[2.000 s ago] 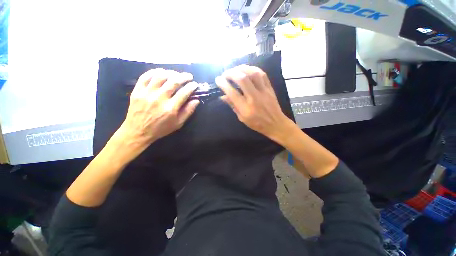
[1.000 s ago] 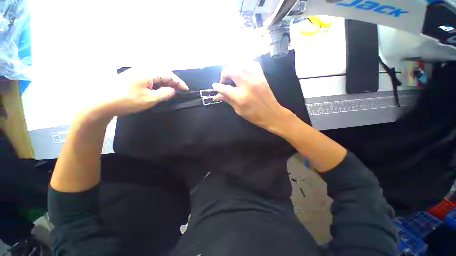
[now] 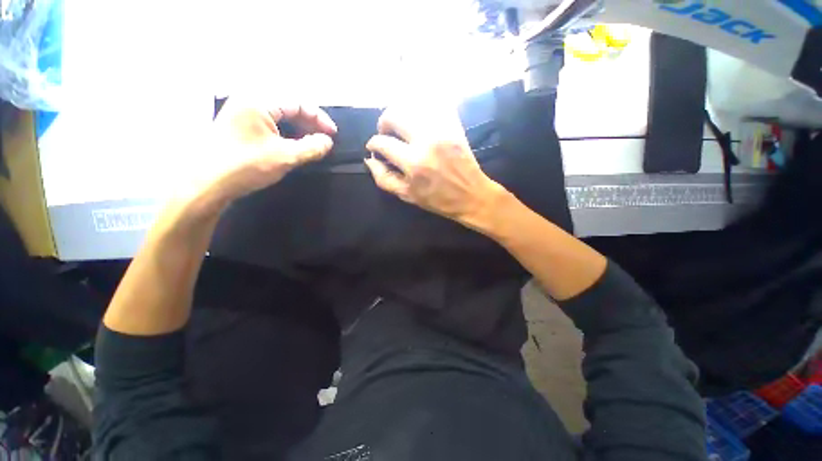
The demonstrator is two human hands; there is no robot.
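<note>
The black garment panel (image 3: 297,212) lies over the table's front edge and hangs down towards my lap. My left hand (image 3: 257,149) is at the panel's upper left, thumb and fingers pinching near a narrow black strap (image 3: 350,166). My right hand (image 3: 424,162) is to its right, fingers curled at the same strap. Thin strap lines (image 3: 484,135) also show right of my right hand. The silver buckle cannot be seen; my right hand may cover it. Glare washes out the panel's upper edge.
The white sewing machine head (image 3: 721,22) is at upper right, with yellow scissor handles (image 3: 597,40) under it. A dark oblong object (image 3: 676,103) lies right of the needle area. The grey table edge carries a ruler (image 3: 631,194). Blue baskets (image 3: 739,412) stand at lower right.
The view has shifted, so the machine sits further right. My right hand has moved left, closer to my left hand, and the silver buckle seen earlier no longer shows.
</note>
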